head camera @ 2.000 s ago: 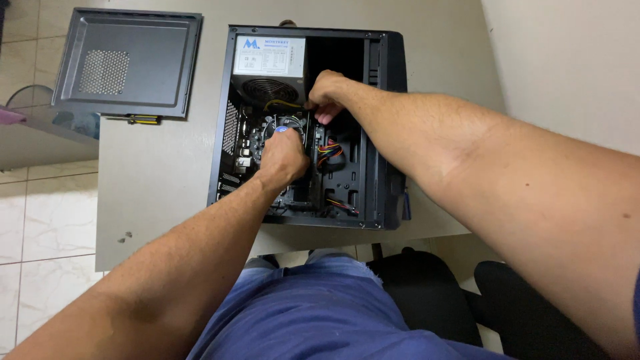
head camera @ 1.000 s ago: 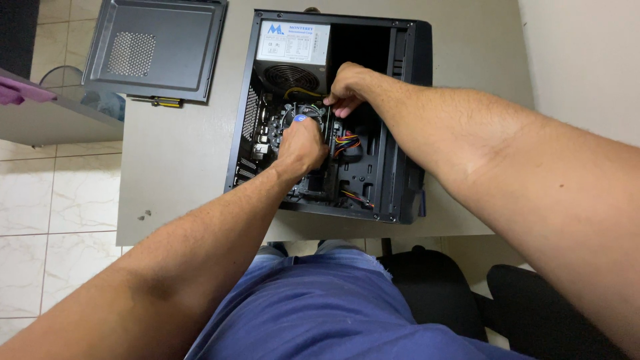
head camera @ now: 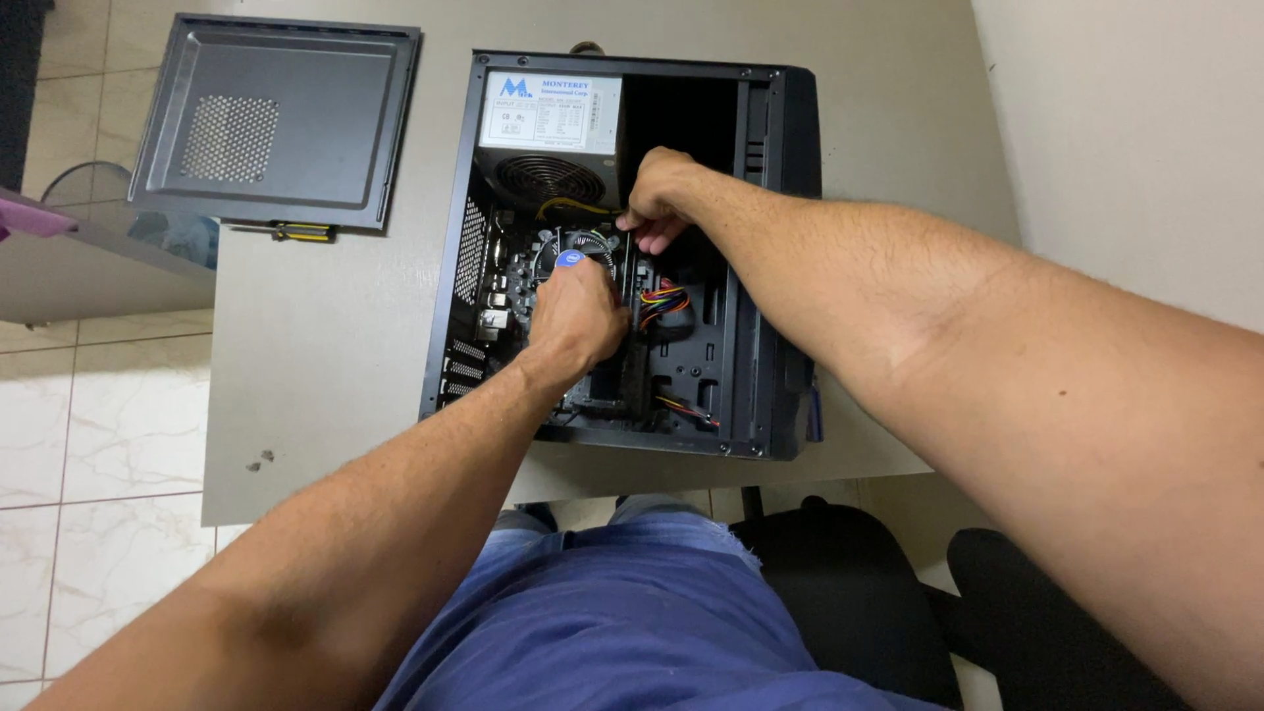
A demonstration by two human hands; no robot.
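An open black computer case (head camera: 775, 395) lies on its side on the table. Inside, my left hand (head camera: 581, 311) is at the lower edge of the CPU cooler fan (head camera: 592, 245), beside its blue hub; its fingertips are hidden, so its grip cannot be told. My right hand (head camera: 659, 202) reaches in from the right, thumb and finger close together at the upper right corner of the cooler, near the top end of the memory slots. Whether it pinches something is unclear. Above the cooler sits the power supply (head camera: 549, 176) with a yellow cable (head camera: 573, 204). Coloured wires (head camera: 664, 303) lie right of my left hand.
The case's side panel (head camera: 296, 128) lies at the table's upper left, with a yellow and black tool handle (head camera: 304, 233) by its lower edge. A wire bundle (head camera: 688, 411) is low in the case. Black chairs (head camera: 839, 583) stand below the table's near edge (head camera: 375, 504).
The view has shifted. Both hands stay inside the case around the cooler, with no plain change in what they touch.
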